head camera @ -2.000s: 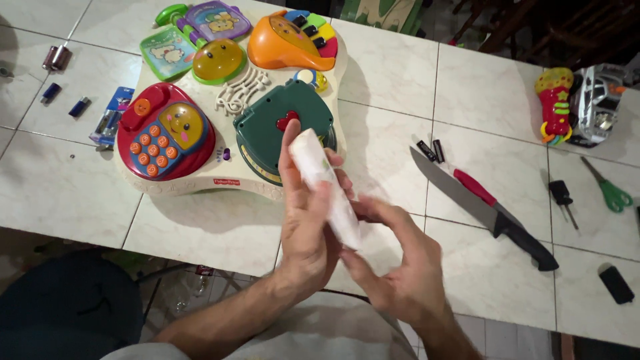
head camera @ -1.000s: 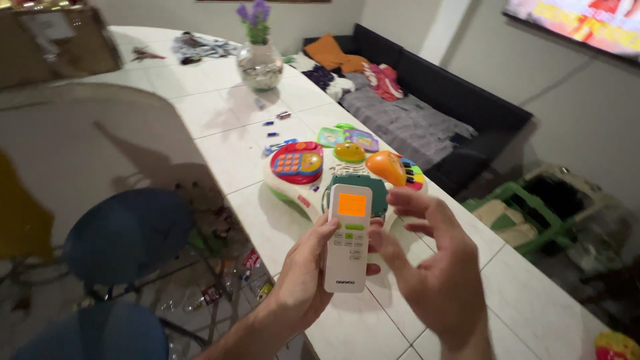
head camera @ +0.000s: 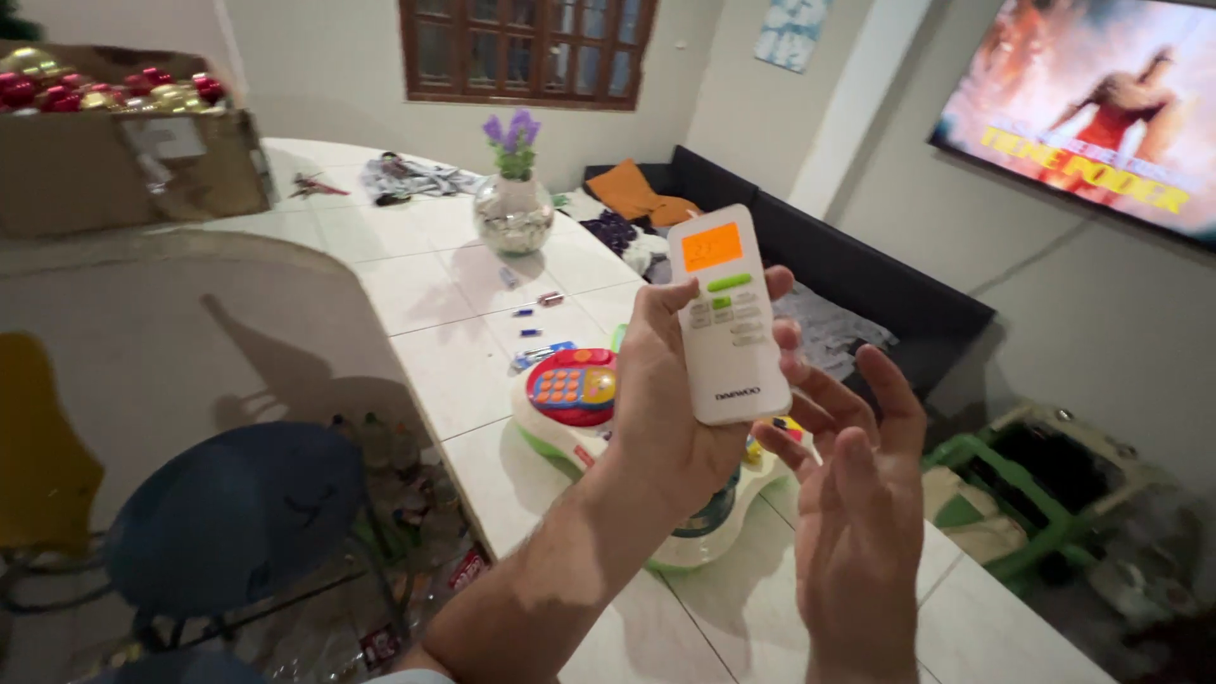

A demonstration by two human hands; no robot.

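Note:
My left hand (head camera: 670, 399) grips a white Daewoo remote control (head camera: 736, 366), held upright and slightly tilted, with its orange screen lit and its thumb side near the green buttons. Just right of the remote's lower end is my right hand (head camera: 855, 475), fingers apart and holding nothing. Behind and below both hands, a toy activity table top (head camera: 541, 418) with a red toy phone (head camera: 572, 387) lies on the white tiled counter (head camera: 475, 408); my left hand and the remote hide much of it.
Small batteries (head camera: 530, 332) and a blister pack (head camera: 541, 355) lie beyond the toy. Farther back are a glass vase (head camera: 513, 218) with purple flowers and a cardboard box (head camera: 76, 180) of baubles. A blue chair (head camera: 237, 513) stands left, a dark sofa (head camera: 855, 275) behind, a lit television (head camera: 1092, 114) upper right.
The view has swung up from the counter to the room. My left hand has raised the remote since one second ago. My right hand stays apart from it; two seconds ago it was at the white object.

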